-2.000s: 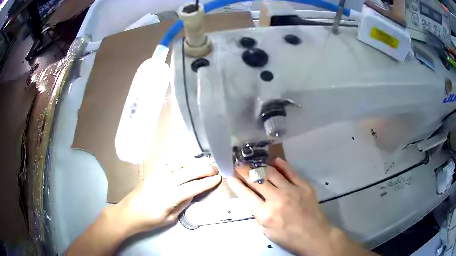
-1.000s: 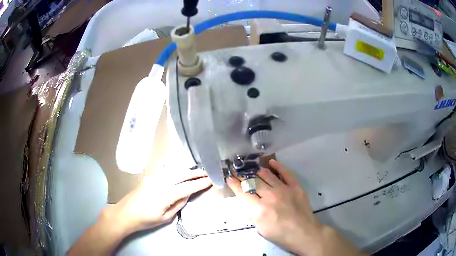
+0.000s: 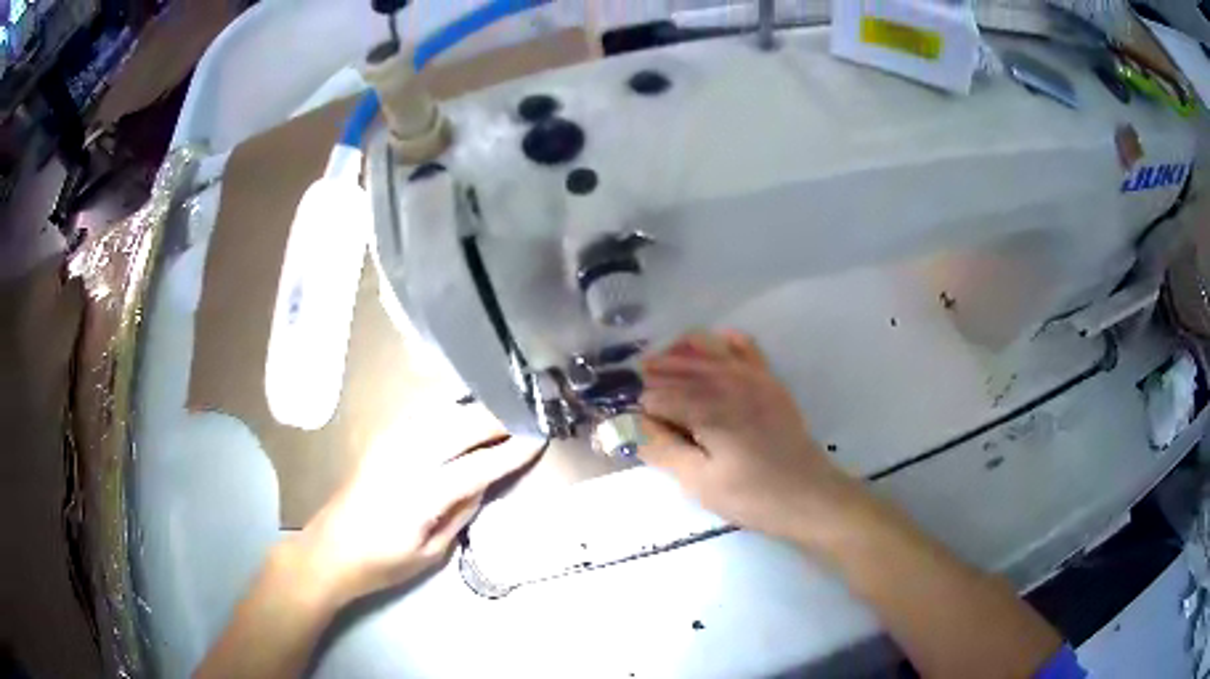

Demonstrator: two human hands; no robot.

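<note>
The brown garment panel (image 3: pixel 259 285) lies on the machine table left of and under the white sewing machine head (image 3: pixel 531 239). A small piece of its brown edge shows beside the presser foot area. My left hand (image 3: pixel 411 497) rests on the cloth under the lamp's glare, fingers pointing at the foot; its fingertips are washed out. My right hand (image 3: pixel 737 431) is raised beside the tension dial (image 3: pixel 613 295) and the lower knob, fingers bent and slightly blurred. Whether its fingers hold anything is hidden. The needle is not clearly visible.
The long white lamp (image 3: pixel 316 305) hangs left of the head on a blue neck. A small white box with a yellow label (image 3: pixel 905 37) stands on the machine. A clear plastic-wrapped strip (image 3: pixel 126 318) runs along the table's left edge. Crumpled pale pieces (image 3: pixel 1170 402) are at right.
My right hand has lifted from the cloth beside the foot and moved up by the knobs. My left hand stays on the cloth. The view has shifted, so the machine sits further left.
</note>
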